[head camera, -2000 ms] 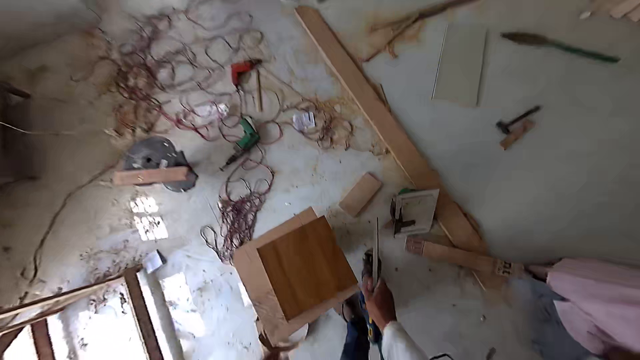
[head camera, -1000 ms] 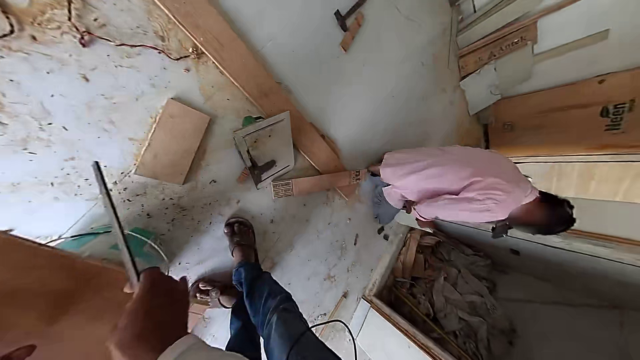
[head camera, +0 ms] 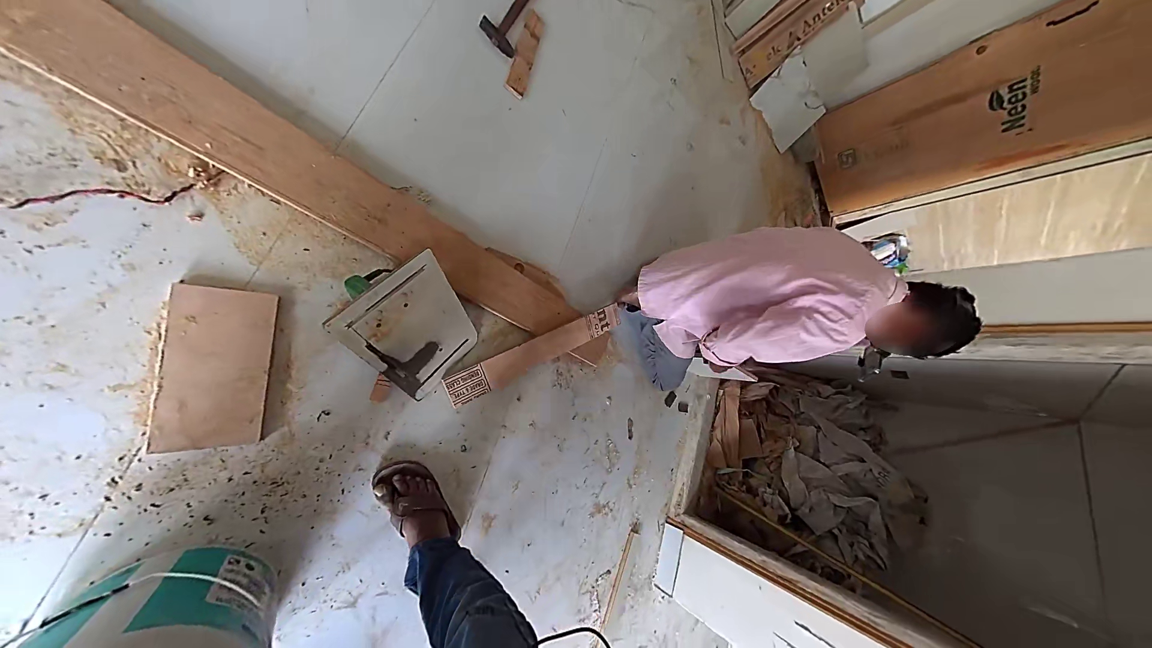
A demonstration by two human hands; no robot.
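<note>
Neither my left hand nor my right hand shows in the head view now, so what they hold is hidden. My sandalled foot [head camera: 416, 504] stands on the dusty floor at the lower middle. At the lower left is a white and teal bucket [head camera: 202, 598] with a pale handle. A rectangular plywood piece [head camera: 214, 367] lies flat on the floor above it. Right of that piece, a pale square panel [head camera: 405, 315] with a dark tool [head camera: 414, 362] on it rests beside a long wooden board [head camera: 297, 162]. A printed plywood strip [head camera: 531, 355] crosses the board's lower end.
A person in a pink shirt [head camera: 774, 292] crouches at the right, near a heap of wood scraps and shavings [head camera: 819, 468] behind a low ledge [head camera: 783, 585]. A hammer [head camera: 497, 36] lies at the top. Printed plywood sheets [head camera: 981, 126] stand at the upper right. A black cable [head camera: 576, 632] lies near my leg.
The view has swung far to the right and down. The hand with a long metal-bladed tool, seen at the lower left a second ago, is out of view. More of the bucket shows.
</note>
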